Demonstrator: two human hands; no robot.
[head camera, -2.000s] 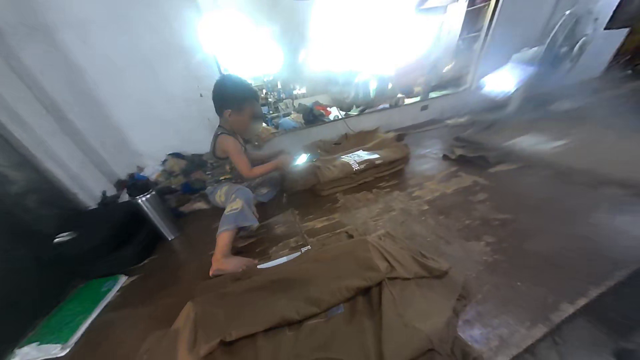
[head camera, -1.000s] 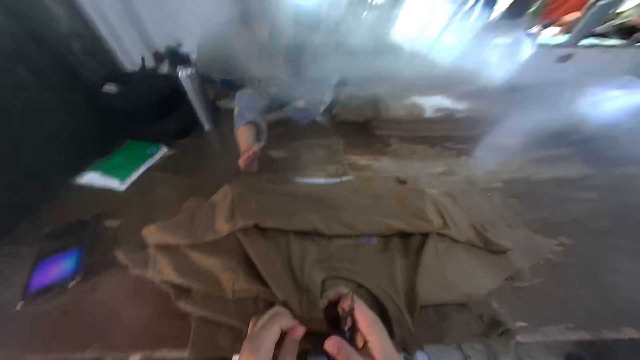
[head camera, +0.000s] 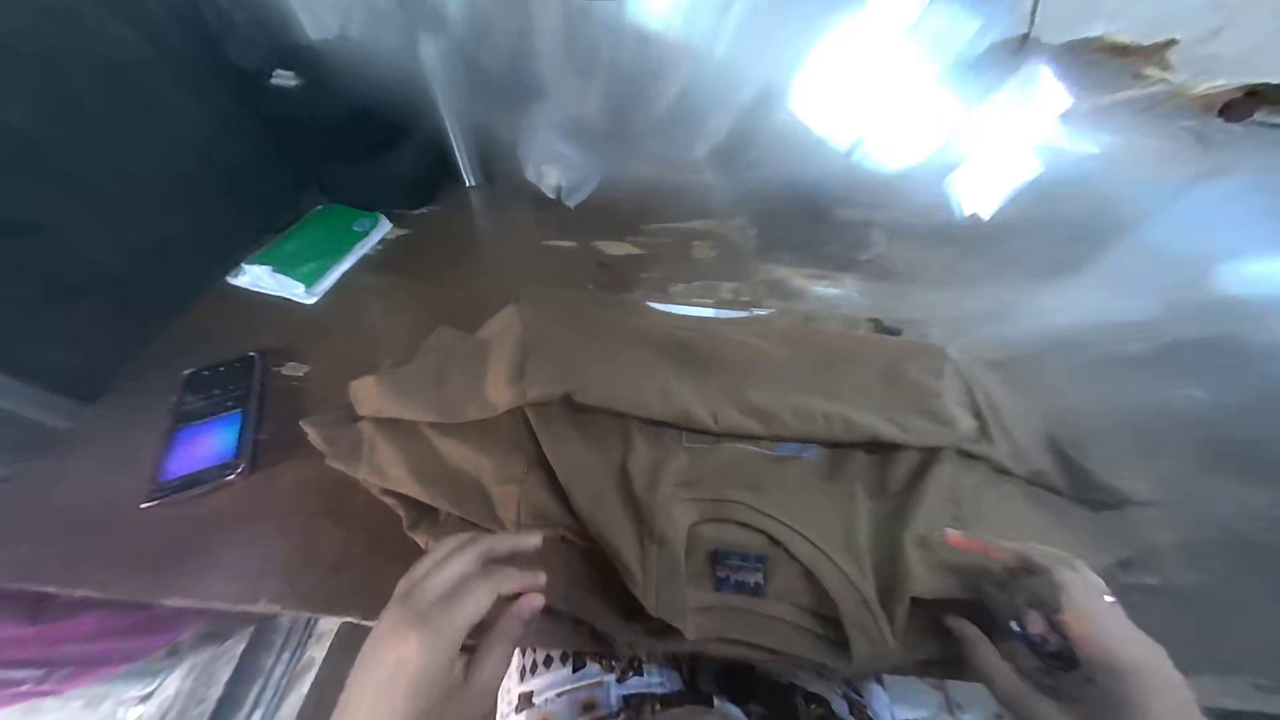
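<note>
A brown knit shirt (head camera: 740, 390) lies spread on the dark worn tabletop, its round collar toward me with a dark woven label (head camera: 740, 572) inside the neck. My left hand (head camera: 460, 610) is at the shirt's near left edge, fingers apart, with nothing seen in it. At the near right edge, my right hand (head camera: 1060, 620) holds a small dark tool, blurred, perhaps thread snips, with an orange-red tip or finger mark near the cloth. A bluish tag or strip (head camera: 795, 449) shows on the shirt above the collar.
A lit smartphone (head camera: 207, 430) lies on the left. Behind it is a green packet (head camera: 315, 250) with white edges. A thin white blade-like strip (head camera: 708, 311) lies just beyond the shirt. The table's front edge (head camera: 180, 600) runs along the near side; strong glare blurs the back.
My hands, close together at the collar one second ago, are now apart at either side of it. The collar now lies open with its label showing. The view has tilted down since two seconds ago.
</note>
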